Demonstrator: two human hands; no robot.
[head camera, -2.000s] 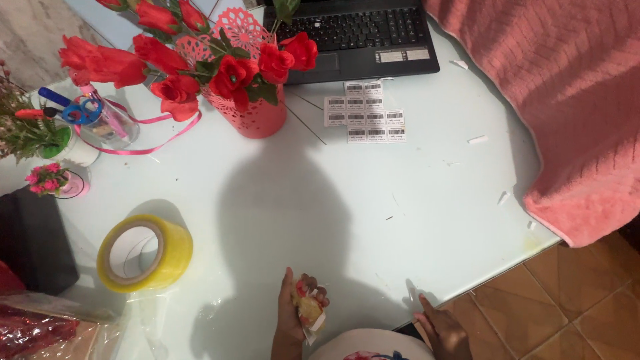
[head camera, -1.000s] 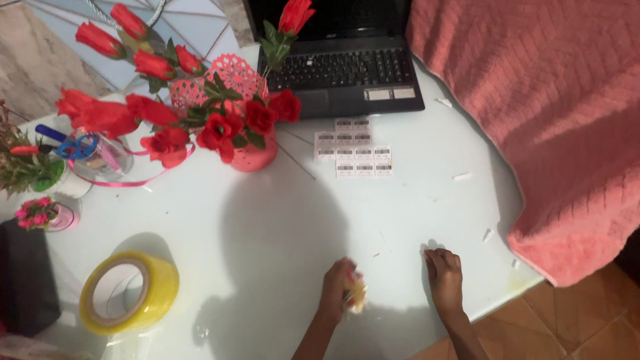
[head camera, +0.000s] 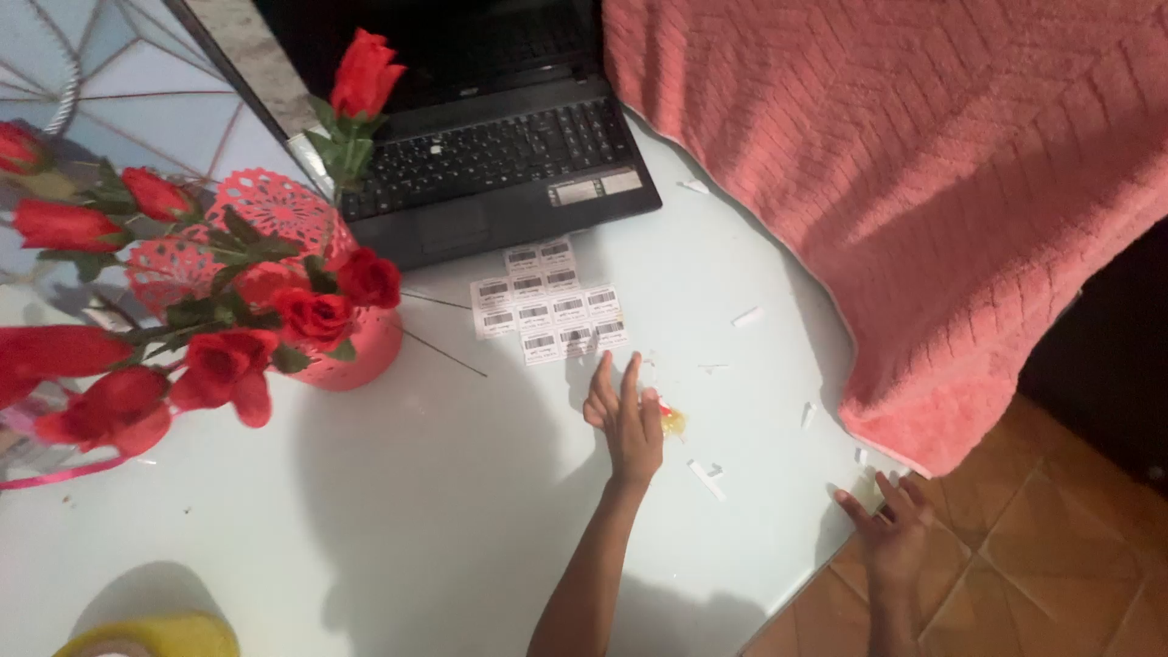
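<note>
My left hand (head camera: 628, 422) reaches over the white tabletop, fingers apart, its fingertips at the lower edge of a patch of white barcode labels (head camera: 552, 315). Beside its thumb lies a small yellow and red item (head camera: 673, 421), which I cannot identify; whether the thumb touches it is unclear. At the table's right edge is my right hand (head camera: 890, 525), fingers spread and nothing seen in it. Between the hands lies a narrow white paper strip (head camera: 705, 479), and more small white scraps (head camera: 747, 317) are scattered up toward the towel.
An open black laptop (head camera: 493, 164) stands behind the labels. Red artificial roses (head camera: 224, 365) in a pink perforated pot (head camera: 356, 351) are on the left. A pink towel (head camera: 894, 182) drapes over the right side. A yellow tape roll (head camera: 155, 634) is at the lower left, tiled floor (head camera: 1013, 547) at lower right.
My left hand has moved up to the labels and opened; the yellow and red item it held a second ago now lies beside it. My right hand has moved right, to the table edge.
</note>
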